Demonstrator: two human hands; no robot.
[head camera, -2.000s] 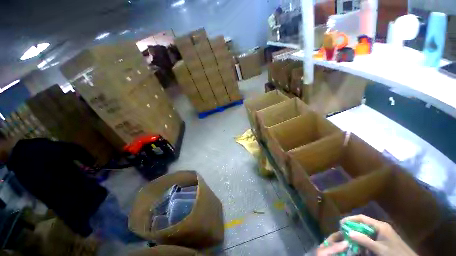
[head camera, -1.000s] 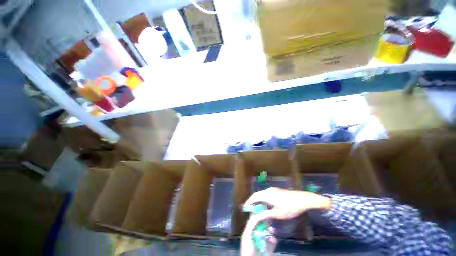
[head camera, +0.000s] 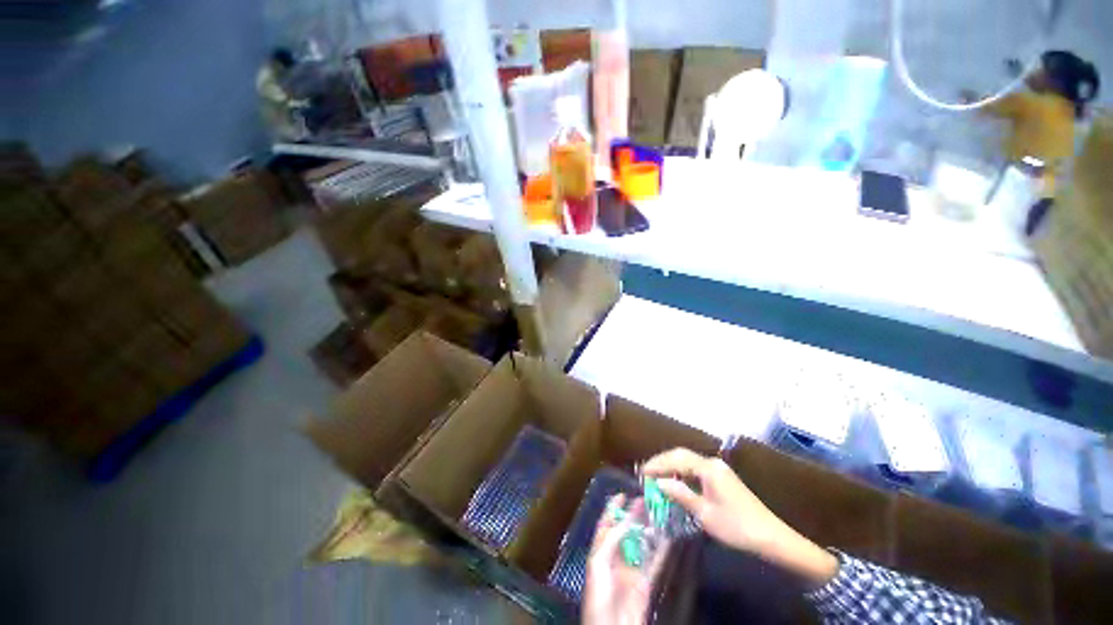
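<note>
Brown open cartons (head camera: 470, 427) stand side by side in a row. Two of them show a bagged ribbed panel (head camera: 519, 488) lying flat inside. My left hand (head camera: 620, 568) is at the lower middle, palm up, holding green packets (head camera: 633, 546). My right hand (head camera: 720, 503), in a checked sleeve, comes from the right and grips a green packet (head camera: 657, 502) between fingers and thumb. The hands are close together above the cartons and partly hide the one below. The contents of the cartons farther right cannot be seen.
A white shelf (head camera: 757, 232) with a bottle, orange items, a phone and a small white fan runs above. Grey-white bagged units (head camera: 906, 437) line the lower white surface. Stacked cartons on a blue pallet (head camera: 177, 409) stand at left. A yellow bag (head camera: 372, 534) lies below the row. People are at the back.
The view has turned back left toward the end of the carton row. My hands are now above cartons near that end, still with green packets. The large box on the shelf has moved to the right edge.
</note>
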